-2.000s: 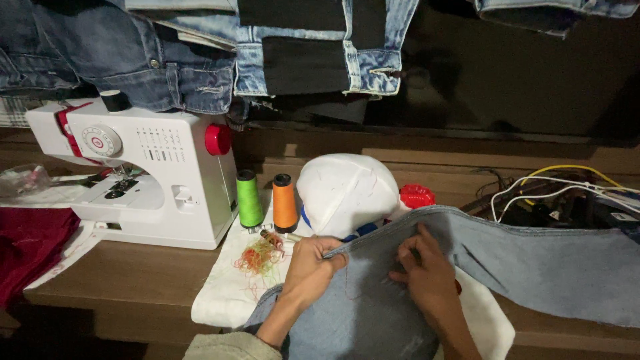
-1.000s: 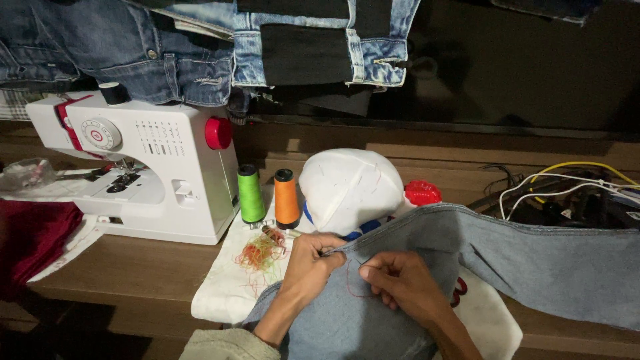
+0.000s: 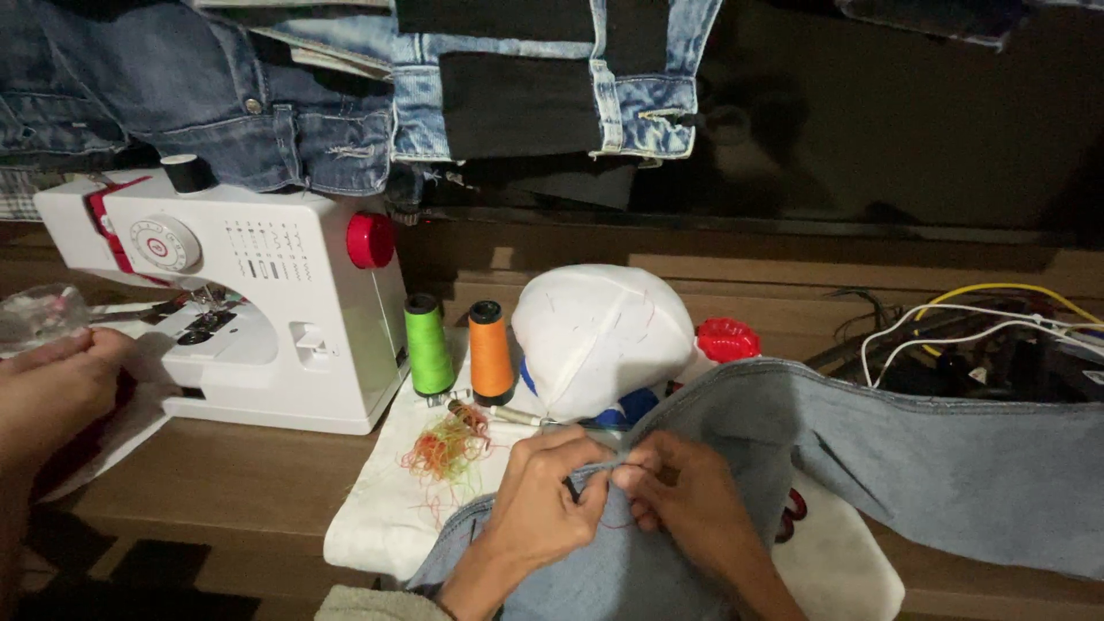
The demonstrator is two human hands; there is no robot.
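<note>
Light blue denim fabric [image 3: 742, 431] with a stitched edge lies across a white cloth. My left hand [image 3: 552, 492] pinches that edge between thumb and fingers. Touching it on the right, my right hand [image 3: 673, 487] has its fingertips closed at the same edge, where a thin red thread [image 3: 617, 524] loops below. Whether a needle is between those fingertips cannot be seen. Just behind the hands sits a white rounded cloth item [image 3: 604, 332] with blue parts. Orange [image 3: 492, 354] and green [image 3: 429, 345] thread cones stand left of it, with tangled thread scraps [image 3: 444, 448] in front.
A white sewing machine [image 3: 345, 362] stands at the left. Beside it, another person's hand [image 3: 65, 379] touches a clear plastic bag [image 3: 43, 315]. Jeans [image 3: 207, 86] hang above. Cables [image 3: 949, 310] lie at the right, and a red object [image 3: 729, 339] sits behind the denim.
My right hand has moved left to meet my left hand at the denim edge. Another person's hand has come in at the left, by the plastic bag.
</note>
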